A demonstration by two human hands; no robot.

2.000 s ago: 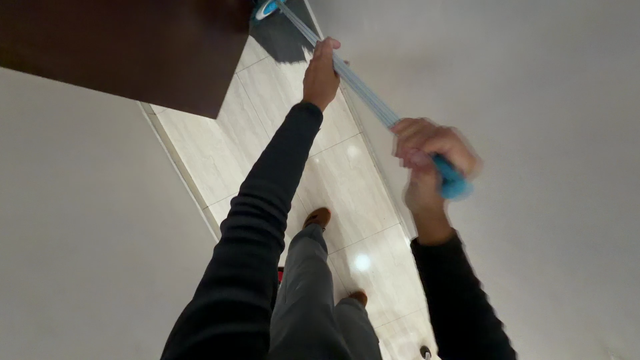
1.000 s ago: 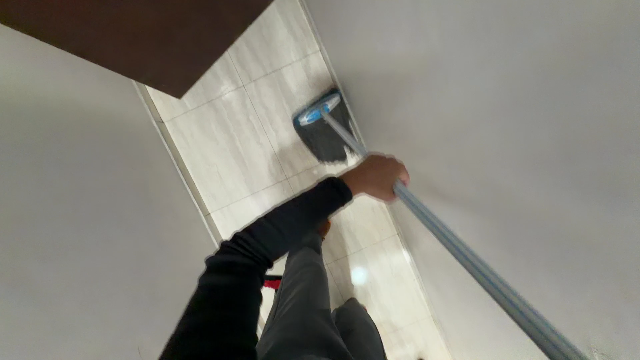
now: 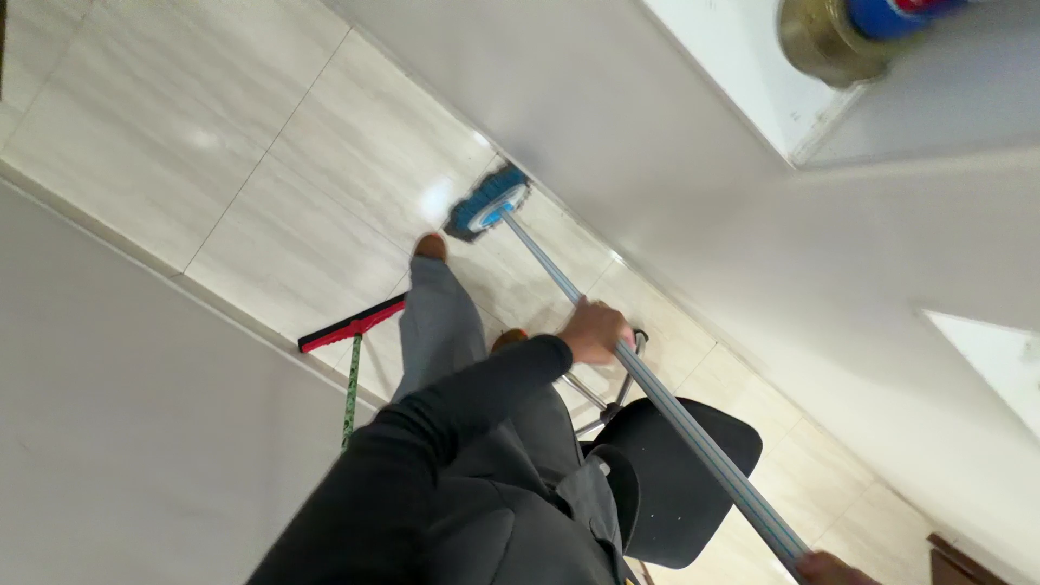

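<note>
A broom with blue and dark bristles (image 3: 490, 201) rests on the tiled floor against the foot of the right wall. Its grey striped handle (image 3: 707, 443) slants down to the lower right. My left hand (image 3: 600, 331) is closed around the middle of that handle. Near the handle's far end, at the bottom edge of the view, my right hand (image 3: 829, 569) grips it and is mostly cut off by the frame.
A red and black floor squeegee (image 3: 353, 323) with a green patterned handle leans at the left wall. Behind my legs stands a black swivel chair (image 3: 691, 479). A jar (image 3: 821, 41) sits in a white wall recess at top right.
The broom head has moved along the wall from ahead of my feet to beside them. The view has shifted a lot; the chair and the wall recess now show, and the dark brown panel has nearly left view.
</note>
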